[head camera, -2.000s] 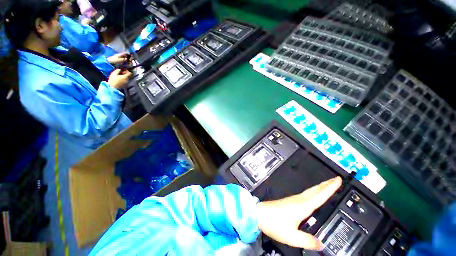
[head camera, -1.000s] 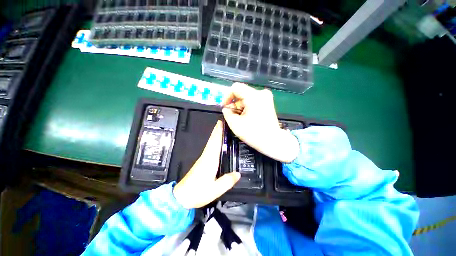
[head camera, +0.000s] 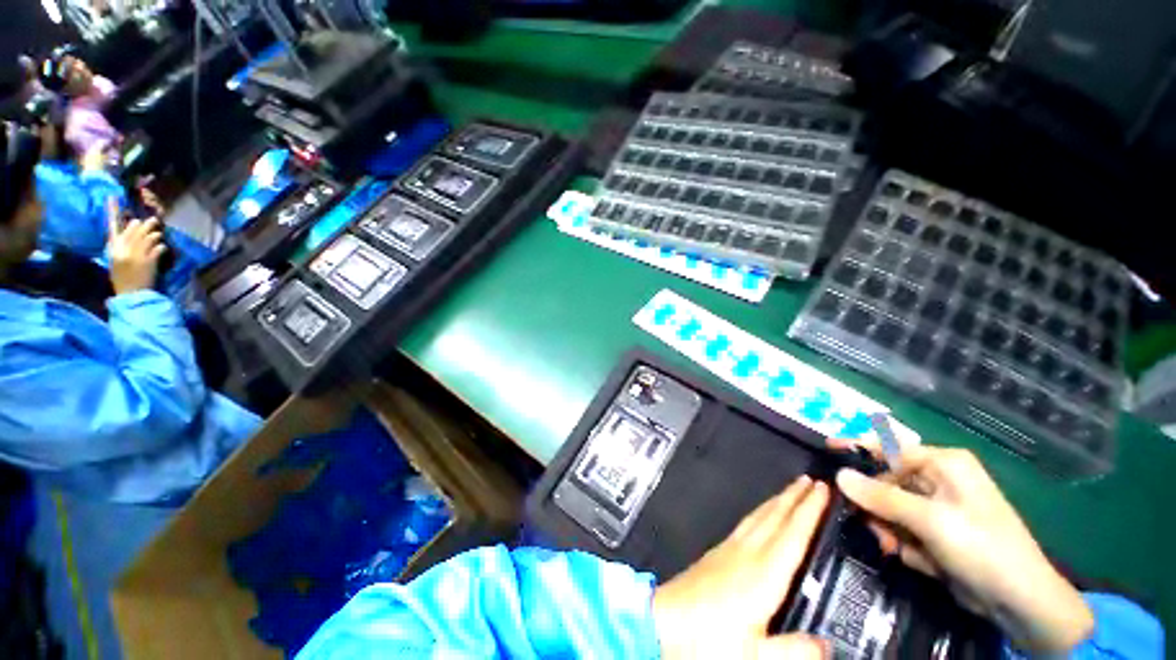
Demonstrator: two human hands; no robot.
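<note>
A phone assembly point(head camera: 851, 603) with a dark back and a printed battery lies at the right end of the foam phone tray point(head camera: 735, 484). My left hand point(head camera: 742, 580) rests along its left side, fingers straight and together at its top end, thumb lower down; its grip is partly hidden. My right hand point(head camera: 961, 529) is pinched at the phone's top end. A short grey piece, seemingly the tweezers point(head camera: 886, 436), sticks out above its fingers; the tip is hidden. Another open-backed phone point(head camera: 626, 451) lies in the tray's left slot.
A sticker sheet point(head camera: 761, 368) with blue pieces lies behind the tray. Component trays point(head camera: 735, 181) stand behind, one over another sticker sheet point(head camera: 671, 262). A second phone tray point(head camera: 406, 230) is at the left, beside a person in blue point(head camera: 97, 374). A cardboard box point(head camera: 181, 580) holds blue material.
The view has swung left since one second ago. My right hand stays at the phone's top end, with the grey piece now showing. My left hand remains along the phone's side.
</note>
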